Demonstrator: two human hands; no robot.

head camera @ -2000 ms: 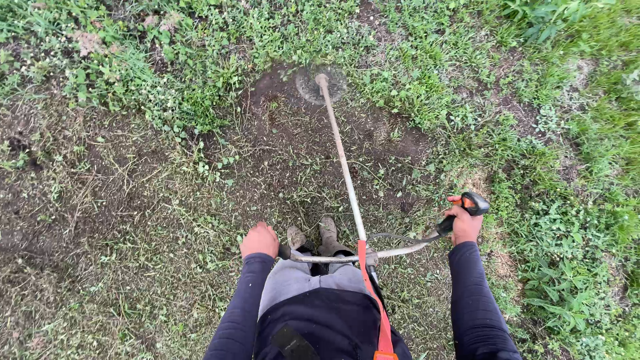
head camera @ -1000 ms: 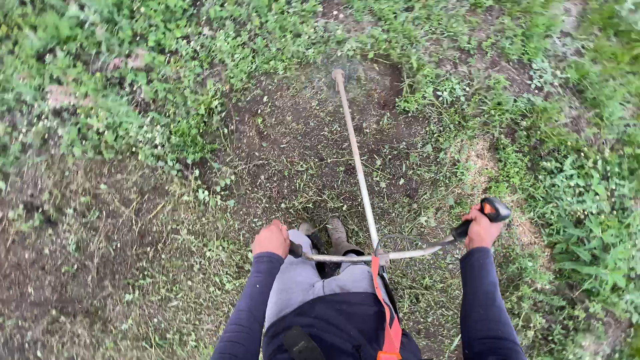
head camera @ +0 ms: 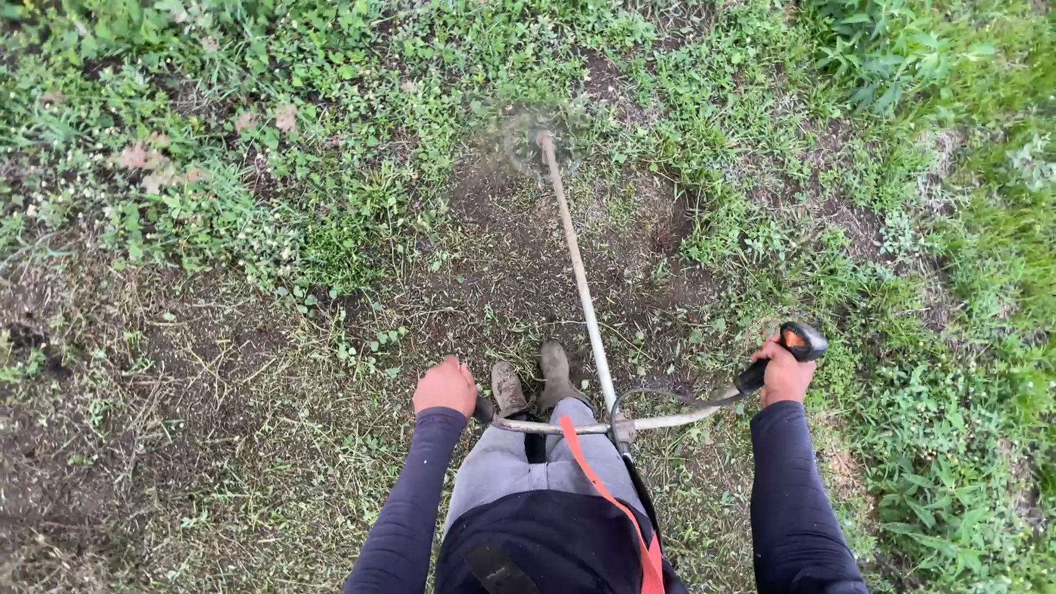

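Note:
My left hand is closed round the dark left grip of a brush cutter's handlebar. At the other end, my right hand holds the black throttle grip, which has an orange part on it. From the handlebar clamp the metal shaft runs forward to the cutting head, blurred over the border of low weeds and bare soil. An orange-red harness strap hangs down across my front beside the shaft's lower end.
My two boots stand on soil strewn with cut grass, just left of the shaft. Low green weeds grow ahead and to the left. Taller leafy plants line the right side, with bright grass beyond.
The cutting head has swung within the patch ahead and now lies over its weedy far edge. Both hands have stayed on the handlebar grips.

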